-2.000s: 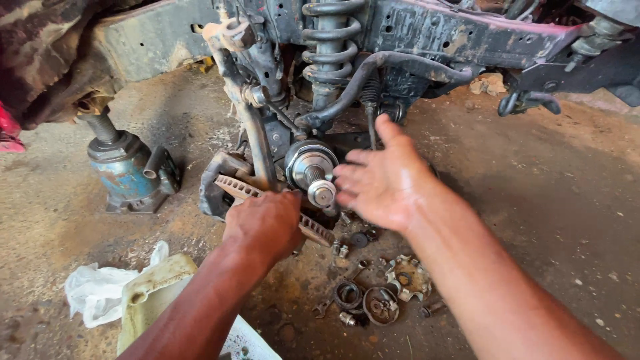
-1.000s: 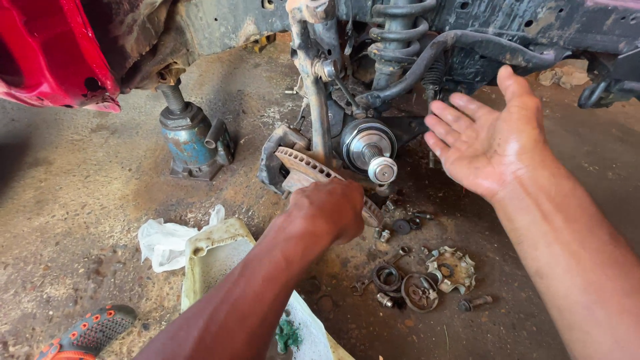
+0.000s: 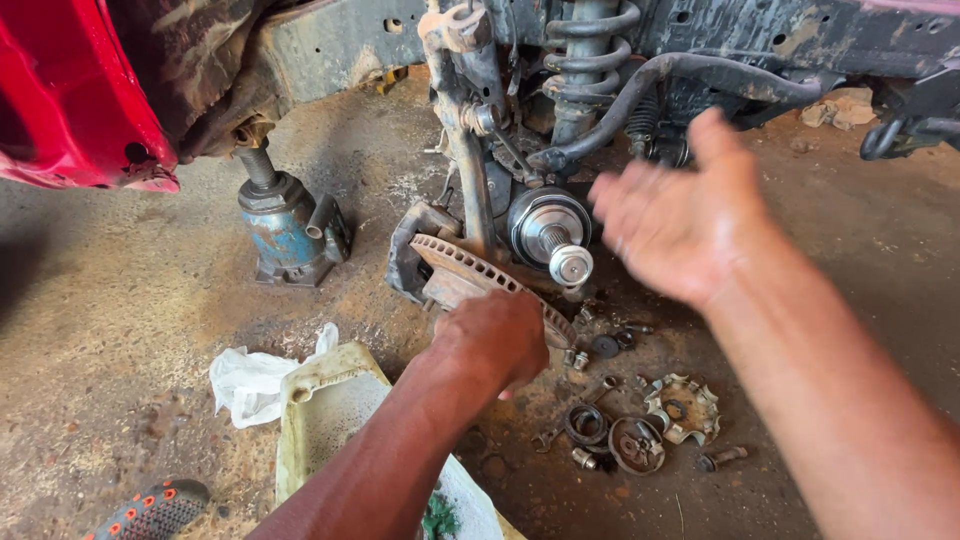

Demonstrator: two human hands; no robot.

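Observation:
My left hand (image 3: 491,341) is closed around the near edge of a rusty vented brake disc (image 3: 472,274), which hangs tilted beside the steering knuckle (image 3: 472,180). Its fingertips are mostly hidden under the hand. My right hand (image 3: 679,217), slightly blurred, is held up with palm showing and fingers apart, with nothing in it. Just left of its fingers is a CV axle joint (image 3: 549,229) with a splined shaft and a shiny nut (image 3: 571,265) at its end. Above the joint are a coil spring (image 3: 589,56) and a curved anti-roll bar (image 3: 675,67).
A blue bottle jack (image 3: 281,232) stands under the frame at left, near a red body panel (image 3: 75,97). A plastic container (image 3: 292,442) with sudsy liquid and a white plastic bag (image 3: 251,382) lie below. A wheel hub cover (image 3: 684,409), a bearing ring (image 3: 586,425) and loose bolts lie on the floor.
The view has shifted left and down, bringing the red panel and a shoe into sight. My left hand stays on the brake disc; my right hand remains raised beside the axle joint.

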